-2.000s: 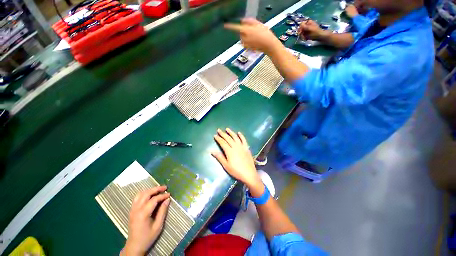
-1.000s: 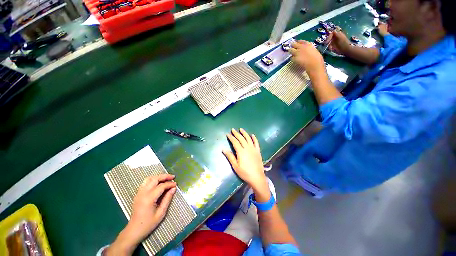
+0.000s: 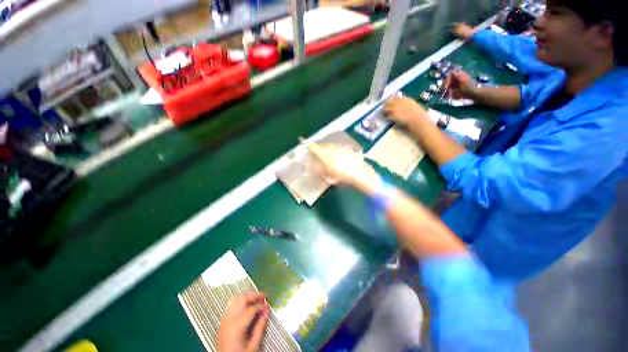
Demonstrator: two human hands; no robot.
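The striped adhesive strip sheet [image 3: 206, 300] lies on the green bench in front of me, with a pale blank far end. My left hand [image 3: 242, 323] rests on it, fingers bent; whether it holds anything small cannot be told. The clear yellow-green sticker sheet [image 3: 295, 297] lies right beside it. The dark tweezers [image 3: 274, 233] lie alone on the bench beyond the sheets. My right hand [image 3: 339, 163] is blurred, stretched out over the overlapping pile of strip sheets [image 3: 303, 182]; whether it touches the pile cannot be told.
A person in a blue smock [image 3: 551, 158] works at my right, hands over a narrow parts tray [image 3: 372, 124] and another striped sheet [image 3: 397, 152]. A white rail [image 3: 172, 240] edges the belt. Red trays [image 3: 206, 89] stand across it. A yellow tray corner [image 3: 82, 346] shows bottom left.
My right hand has left the bench near the sticker sheet and reached forward over the pile. My left hand stays on the striped sheet. The view has tilted up.
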